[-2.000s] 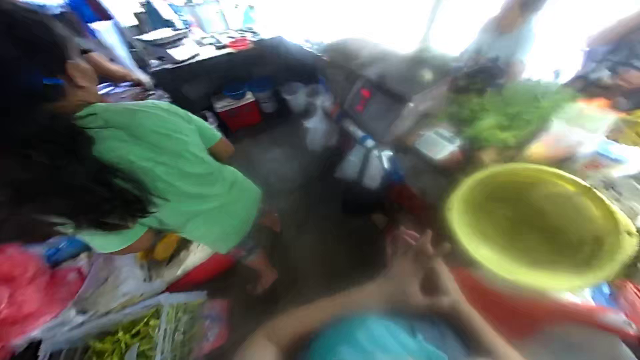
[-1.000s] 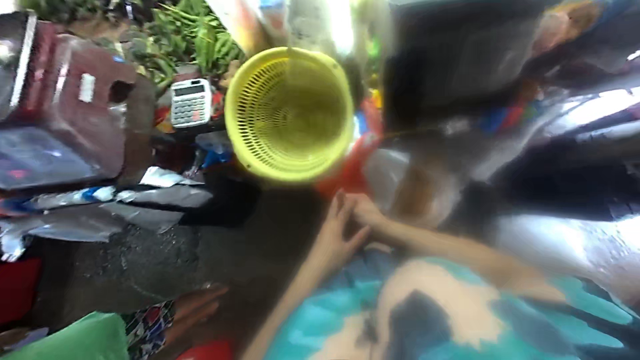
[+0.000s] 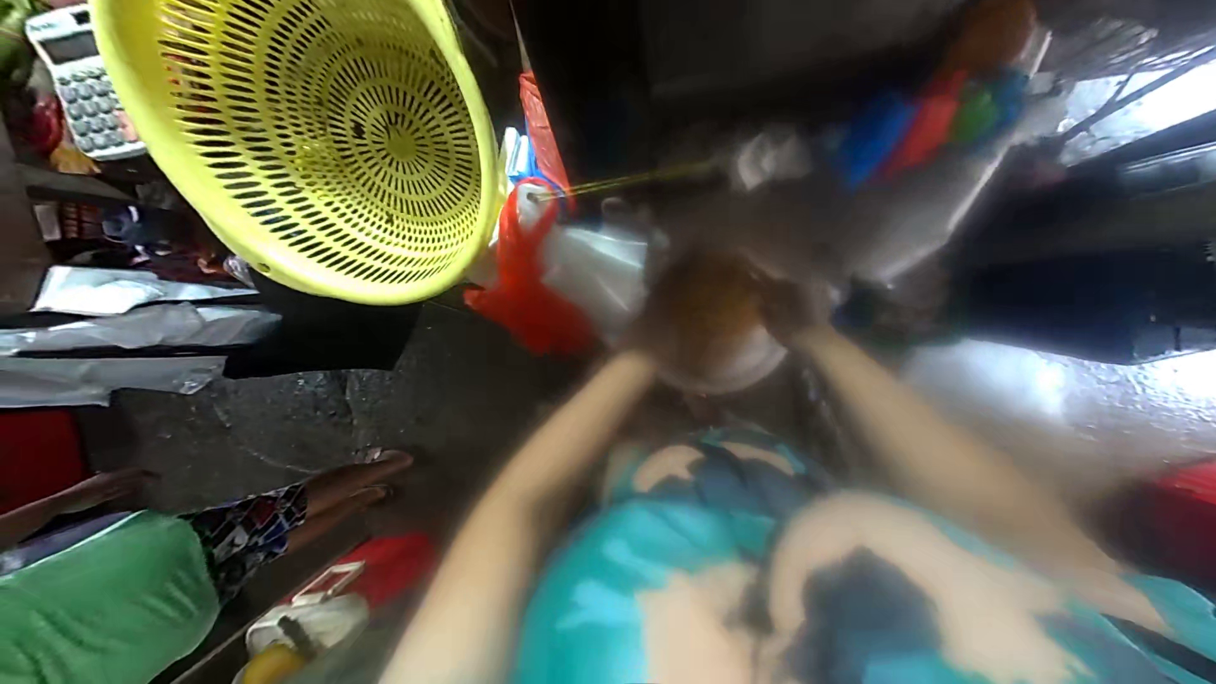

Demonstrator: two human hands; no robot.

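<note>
In the dim middle of the head view, a round brown item (image 3: pixel 714 309) with a pale lower rim lies between my hands; blur hides what it is. My left hand (image 3: pixel 651 318) is at its left side and my right hand (image 3: pixel 793 304) at its right side, both dark and smeared, so their grip cannot be made out. Left of them are a clear plastic bag (image 3: pixel 600 266) and a red plastic bag (image 3: pixel 537 294). Above these, at the upper left, a yellow perforated plastic basket (image 3: pixel 399 142) shows its inside.
A calculator (image 3: pixel 90 95) is beside the basket at the far left. Grey plastic sheets (image 3: pixel 142 328) hang below it. A person in a green shirt (image 3: pixel 114 598) is at the lower left, near a red object (image 3: pixel 394 565). A dark blurred surface stretches across the upper right.
My hands were together in front of me one second ago; now they are apart, on either side of the round brown item. The view has swung to the right.
</note>
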